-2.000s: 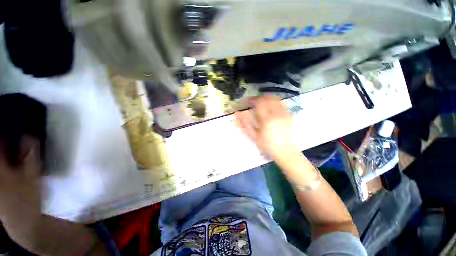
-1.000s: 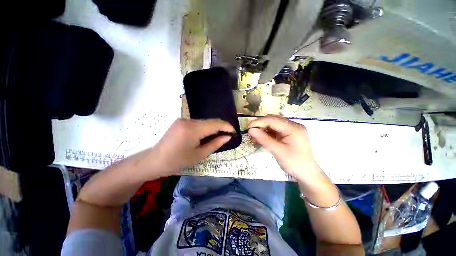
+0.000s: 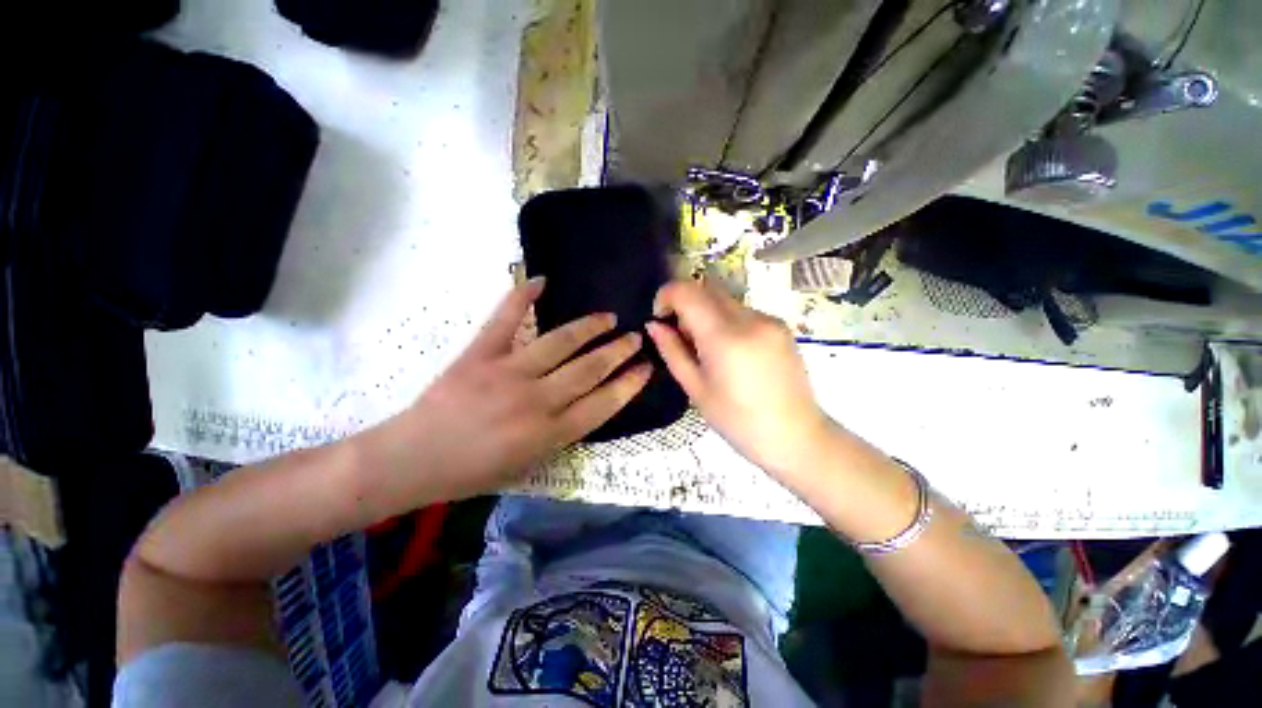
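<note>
A black case panel (image 3: pixel 595 242) with rounded corners lies on the white table, left of the presser foot and needle area (image 3: pixel 727 208). My left hand (image 3: pixel 512 394) lies flat on the panel's lower left part with its fingers spread, pressing on it. My right hand (image 3: pixel 734 360) pinches at the panel's right edge with thumb and forefinger; the small dark thing between the fingertips is mostly hidden. Black mesh (image 3: pixel 644 450) shows under the panel's lower edge.
The sewing machine head (image 3: pixel 886 83) spans the upper right. Black material and mesh (image 3: pixel 1038 263) lie right of the needle. Black case parts (image 3: pixel 222 180) are piled at left. A slotted bracket (image 3: pixel 1212 415) is at far right. A clear bottle (image 3: pixel 1176 595) is below right.
My left hand has gone from pinching at the panel's lower right edge to lying flat on it. My right hand has moved slightly left and up against the panel's edge.
</note>
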